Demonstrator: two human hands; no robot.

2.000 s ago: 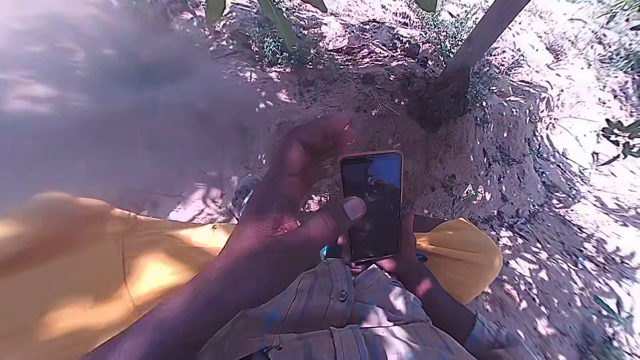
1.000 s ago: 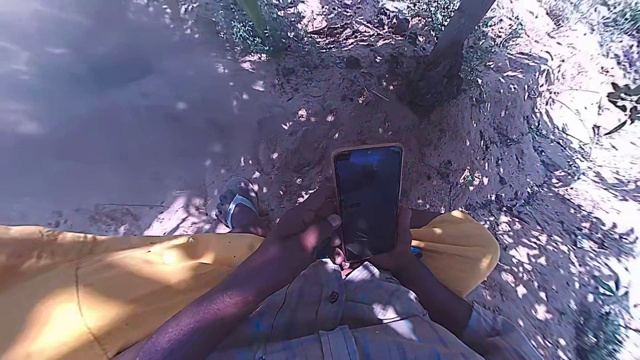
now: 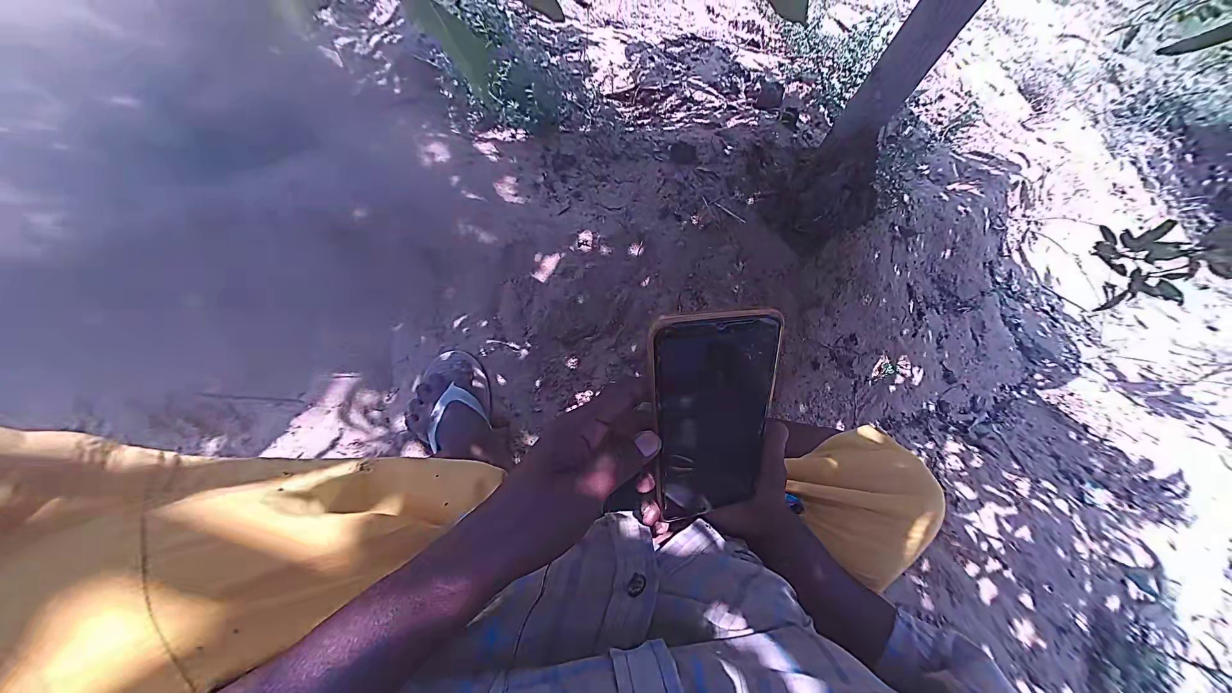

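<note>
A smartphone in an orange-brown case is upright before my lap, its screen dark with faint reflections. My right hand grips its lower part from the right, and fingertips show at the phone's lower left edge. Close against the left edge is my left hand, its thumb tip beside the screen and its fingers partly in shadow. Whether the left hand also holds the phone, I cannot tell.
Yellow cloth covers my legs, below a checked shirt. A foot in a flip-flop rests on the dirt. A thin tree trunk rises from a mound ahead; leaves hang at the right.
Two seconds ago my left thumb lay over the phone's screen with the fingers raised; now that hand is at the phone's left edge. The right hand has kept its hold.
</note>
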